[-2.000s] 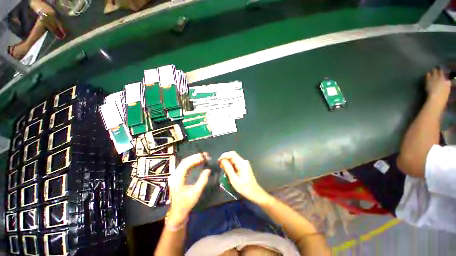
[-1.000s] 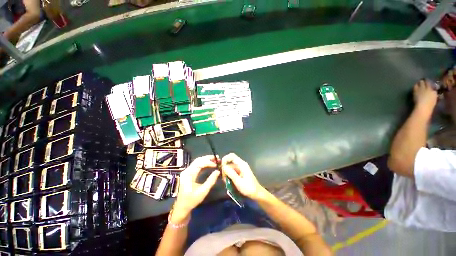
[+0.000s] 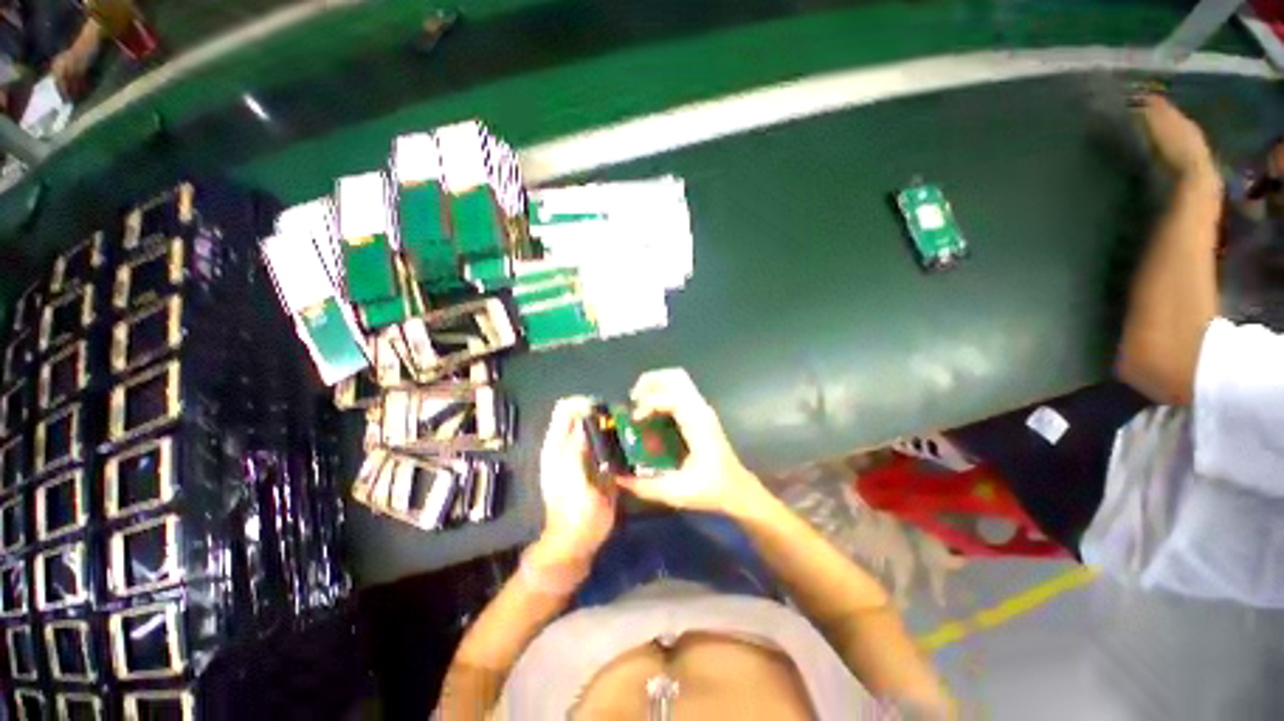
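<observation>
My left hand [image 3: 575,476] grips a dark phone frame [image 3: 601,440], held tilted on edge above the bench's near side. My right hand [image 3: 693,448] holds a green circuit board [image 3: 651,444] by its edges, its face turned up. The board's left edge is close against the frame; a small orange spot shows between them. Whether the two are joined cannot be told. Phone front frames [image 3: 437,417] lie in a loose pile left of my hands. Stacked boards with screens [image 3: 369,265] and fanned boards with screens [image 3: 556,306] lie behind them.
Black plastic trays [image 3: 268,465] holding frames stand at the left. A part-assembled phone [image 3: 931,223] lies alone to the right on the green bench [image 3: 803,324]. A pale rail [image 3: 789,106] runs along the back. Another person's arm [image 3: 1180,268] reaches in at the far right.
My hands have turned the pieces: the board now shows its green face, and the dark frame stands on edge in my left hand. The other person's hand has moved towards the back.
</observation>
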